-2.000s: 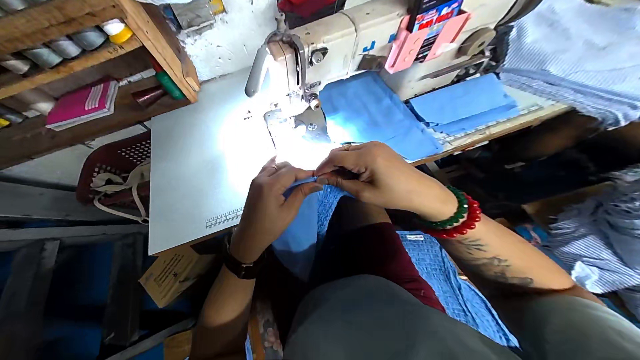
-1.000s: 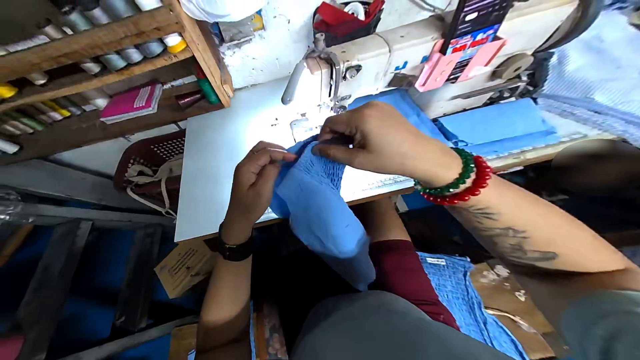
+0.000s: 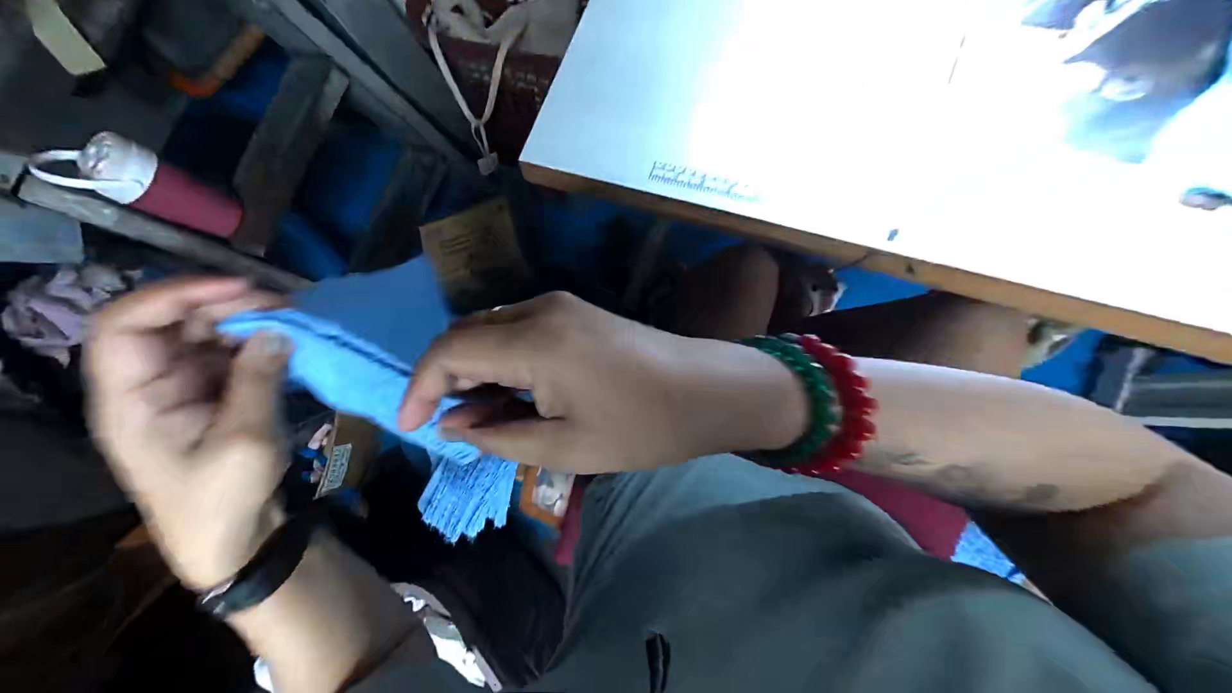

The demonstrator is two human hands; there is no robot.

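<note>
A light blue fabric piece [image 3: 351, 371] is stretched between my two hands, left of the sewing table. My left hand [image 3: 192, 414], slightly blurred and wearing a dark wristband, pinches its far left end between thumb and fingers. My right hand [image 3: 577, 385], with green and red bead bracelets at the wrist, grips the other end between thumb and forefinger. A flat darker blue part of the cloth [image 3: 380, 298] shows behind the held edge, and a gathered or fringed blue part [image 3: 469, 496] hangs below my right hand.
The white tabletop [image 3: 770, 106] with a printed ruler scale and wooden edge fills the upper right. A basket [image 3: 515, 72] with a corded bag stands beyond its left corner. A red and white bottle [image 3: 144, 183] lies on a beam at left. A brown card [image 3: 474, 252] lies below the table.
Both hands have moved with the blue cloth from the front of the sewing machine to the left of the table. The view has swung down and left; the machine body is out of sight.
</note>
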